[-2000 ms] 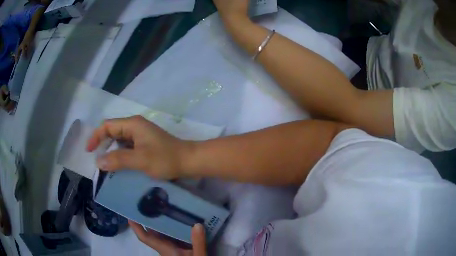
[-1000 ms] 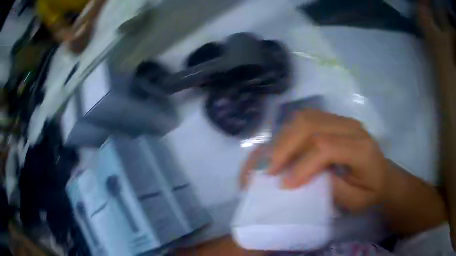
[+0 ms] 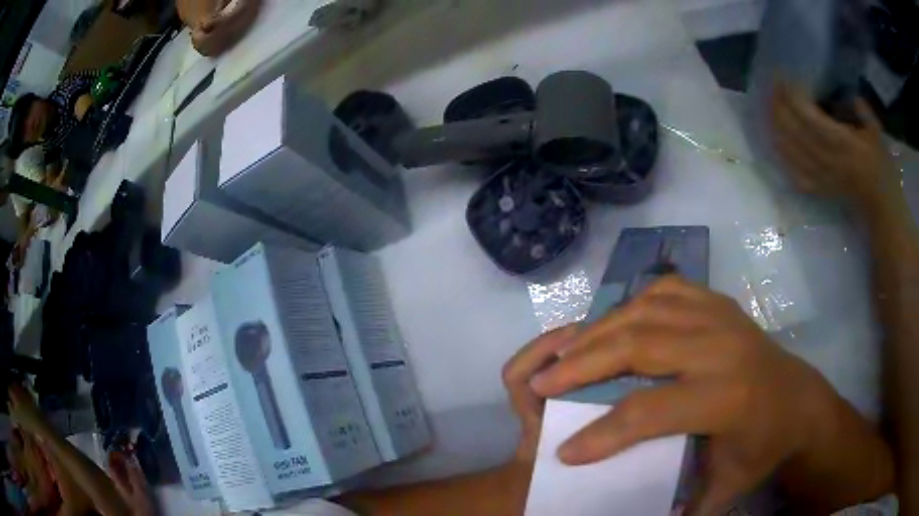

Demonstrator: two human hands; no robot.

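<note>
A light blue-grey retail box (image 3: 660, 249) lies at the lower right, its white end flap (image 3: 603, 466) towards me. My right hand (image 3: 695, 378) is over the box, with fingers and thumb across the edge by the white end. My left hand (image 3: 532, 375) holds its left side, partly hidden behind my right hand. The fan picture on the box is partly covered by my fingers. Whether the far end is closed cannot be told.
Several retail boxes (image 3: 302, 373) stand at the left, with two more (image 3: 264, 217) behind them. A dark grey mini fan (image 3: 574, 121) rests across dark parts cups (image 3: 526, 217). Another person's hand (image 3: 826, 146) holds a blurred box at upper right. Shiny tape lies on the white sheet.
The view has swung left to the grouped boxes. Two seconds ago my right hand was at the box's open flap; now both hands are on the box, with its white end facing me.
</note>
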